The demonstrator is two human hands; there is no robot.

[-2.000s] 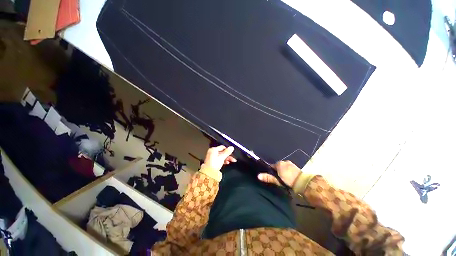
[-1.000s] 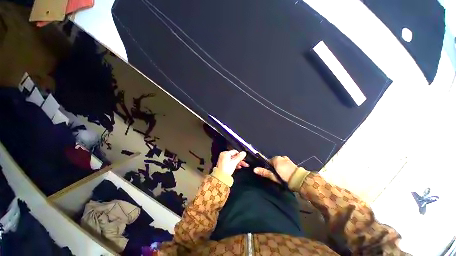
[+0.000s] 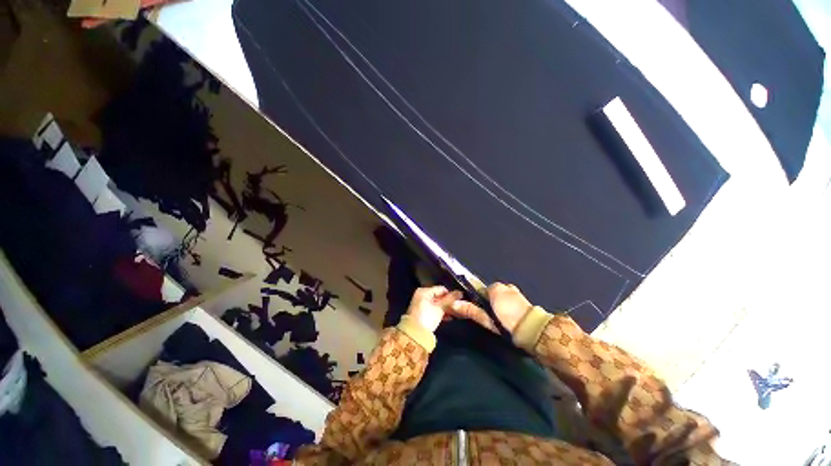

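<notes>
A large black fabric panel (image 3: pixel 437 109) with thin pale lines lies on the white table (image 3: pixel 747 273). Long shears (image 3: pixel 424 238) with silvery blades lie along its near edge. My right hand (image 3: pixel 503 308) is closed around their dark handle end at the table edge. My left hand (image 3: pixel 431 308) is just left of it, below the blades, with its fingers bent together near the panel's edge. Whether it pinches a dark strip of fabric is too dark to tell. A pale bar weight (image 3: pixel 644 157) lies on the panel.
A smaller black panel (image 3: pixel 761 55) with a white round piece (image 3: pixel 758 95) lies at the upper right. A small dark clamp (image 3: pixel 770 385) lies at the right. Tan card (image 3: pixel 105 8) is at the upper left. Black offcuts (image 3: pixel 296 314) and a box with cloth (image 3: pixel 196 396) are below left.
The view has shifted, so the panel and weight appear farther right and lower. My left hand has come closer to my right hand. My right hand still holds the shears.
</notes>
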